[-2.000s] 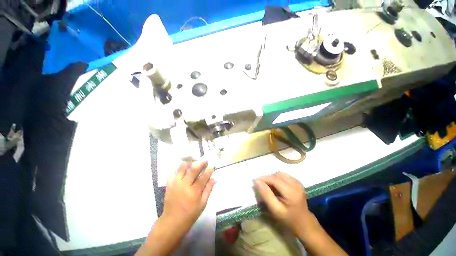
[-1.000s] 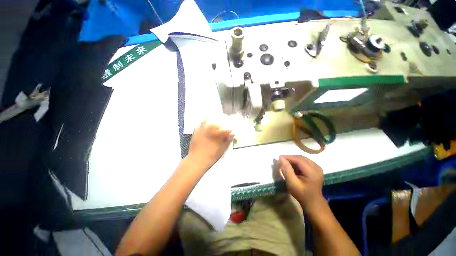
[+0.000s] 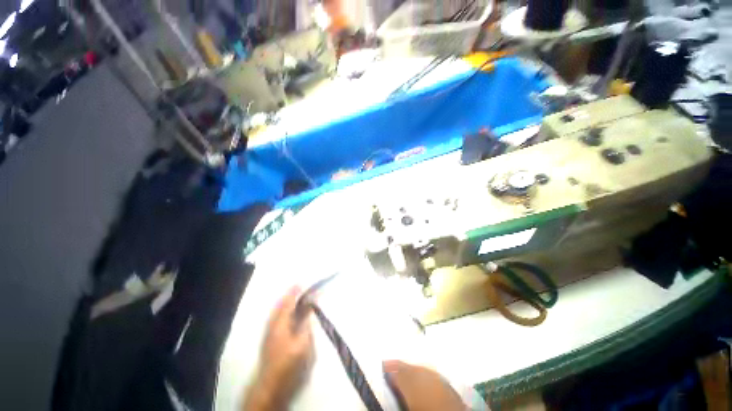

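A fabric panel with a white face and a dark ribbed strip (image 3: 347, 353) lies between my hands, left of and below the needle area. My left hand (image 3: 289, 349) grips its upper end, where a dark edge shows at the fingers. My right hand (image 3: 424, 388) is at its lower right side, its fingers closed at a dark edge; the bottom of the picture cuts it off. The cream sewing machine (image 3: 554, 181) stands beyond, its presser foot area glaring white. The picture is blurred.
Shears (image 3: 520, 295) with orange-brown and green loops lie below the machine arm. Dark panels (image 3: 201, 281) hang at the table's left end. A blue trough (image 3: 385, 132) runs behind the machine. Black scraps (image 3: 662, 249) lie at the right. The green table edge (image 3: 602, 353) curves at the lower right.
The view has tilted up and shows more of the workshop. The panel has come away from the presser foot towards me. My left hand now grips its end, and my right hand has moved to it.
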